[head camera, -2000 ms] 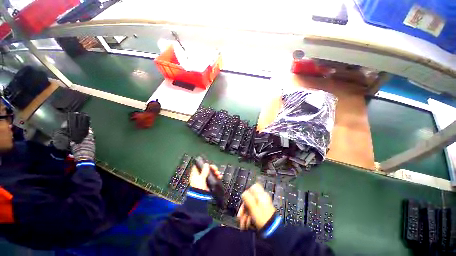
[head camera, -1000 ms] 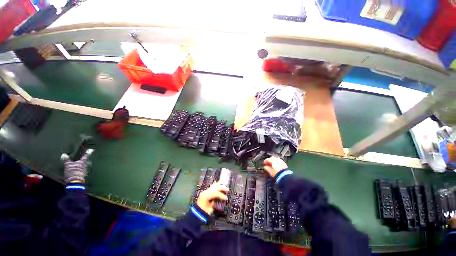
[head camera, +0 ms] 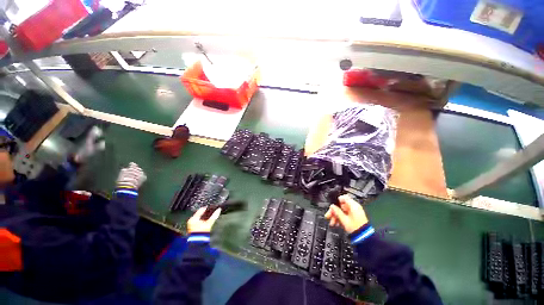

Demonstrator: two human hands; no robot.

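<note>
My left hand (head camera: 203, 220) holds a black remote control (head camera: 226, 208), blurred, beside a small row of remotes (head camera: 200, 192) on the green bench. My right hand (head camera: 348, 214) is at the lower edge of the open clear plastic bag (head camera: 364, 140), fingers bent near the loose black covers (head camera: 325, 174); whether it grips one I cannot tell. A row of remotes with buttons up (head camera: 304, 238) lies between my hands, nearer to me. Another row of remotes (head camera: 262, 156) lies left of the bag.
A red parts bin (head camera: 221, 89) stands on a white sheet (head camera: 206, 122). A cardboard sheet (head camera: 420, 152) lies under the bag. A dark red object (head camera: 172, 143) is on the bench. Another worker's gloved hand (head camera: 130, 176) is at left. More remotes (head camera: 516, 265) lie far right.
My left hand has moved left with a remote, to the small left group, which now has more remotes. My right hand stays by the bag's opening. The neighbour's gloved hand has moved. The view has shifted.
</note>
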